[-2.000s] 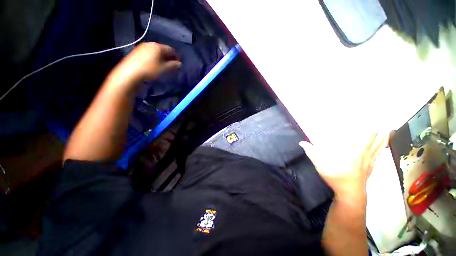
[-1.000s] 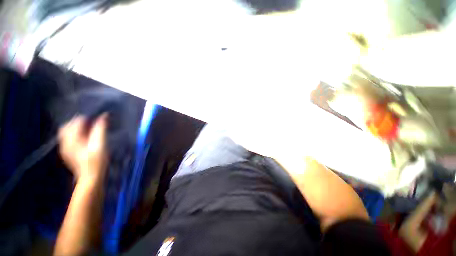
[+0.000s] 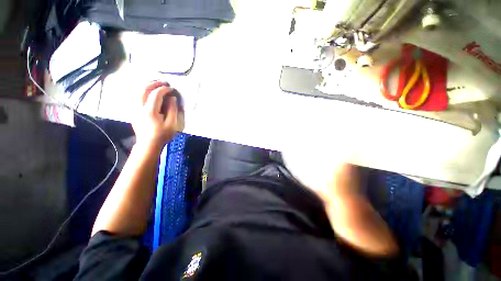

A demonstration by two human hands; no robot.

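Observation:
My left hand (image 3: 159,112) is over the front edge of the white table, left of centre, fingers curled. Whether it holds something small is unclear. My right hand (image 3: 316,164) is at the table's front edge, washed out by glare; its fingers cannot be made out. A white-faced piece with a dark edge (image 3: 165,52) lies beyond my left hand. Dark pieces fan out from a pale stack (image 3: 88,74) at the left. Large dark cut pieces (image 3: 165,15) lie at the top left. The needle area of the sewing machine (image 3: 343,46) is at the upper right.
Yellow and red scissors (image 3: 415,90) lie on a red cloth (image 3: 437,77) beside the machine body (image 3: 472,33). A white rag (image 3: 486,178) hangs at the right table edge. A blue crate (image 3: 174,186) stands below the table. A pale thread (image 3: 112,145) hangs at the left.
The view has swung to show the table and machine. My left hand has moved from the dark material below the table up to the tabletop. My right hand remains near the table edge.

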